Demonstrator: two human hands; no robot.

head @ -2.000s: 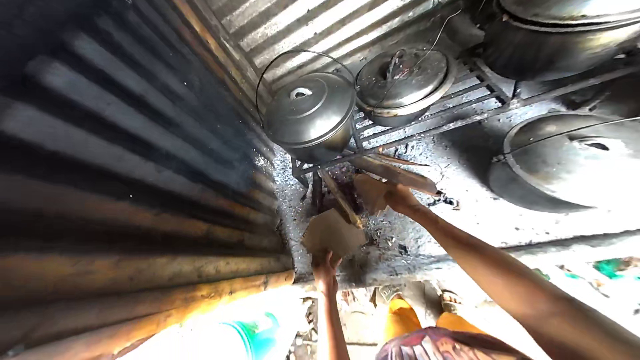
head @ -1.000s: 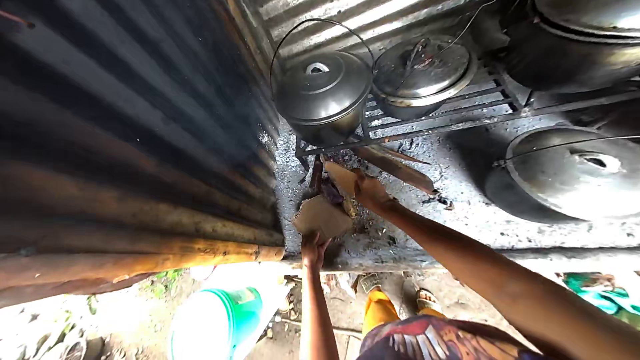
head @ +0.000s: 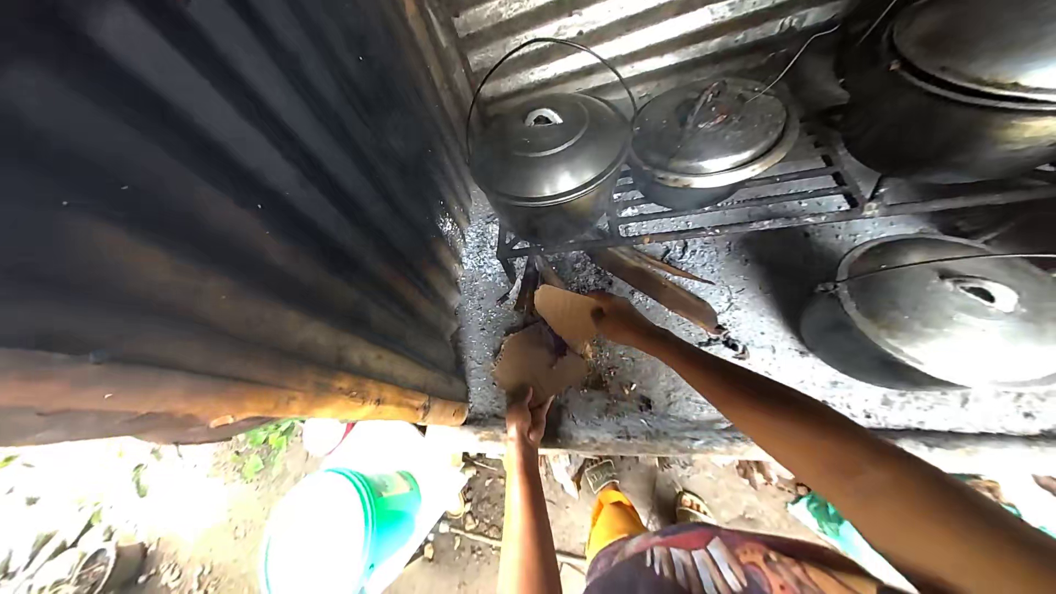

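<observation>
My left hand [head: 528,418] grips the lower edge of a torn brown cardboard piece [head: 538,363] above the ash-covered hearth. In my right hand [head: 612,320] is a second, lighter cardboard piece [head: 564,313], its lower part close to the first. Just beyond them, sticks of firewood [head: 660,289] reach under a metal grate [head: 742,219]. A lidded pot with a raised wire handle [head: 549,153] stands on the grate's left end, and a smaller lidded pot [head: 709,136] stands beside it. What lies directly below the cardboard is mostly hidden.
A corrugated metal wall [head: 247,206] rises close on the left. To the right are a large lidded pot [head: 949,313] on the ashy surface and a blackened pot [head: 957,124] behind it. A green-and-white bucket [head: 371,511] stands below, outside the hearth's edge.
The two cardboard pieces have shifted relative to each other; my hands still hold them. The view has shifted somewhat, bringing the bucket further into sight than two seconds ago.
</observation>
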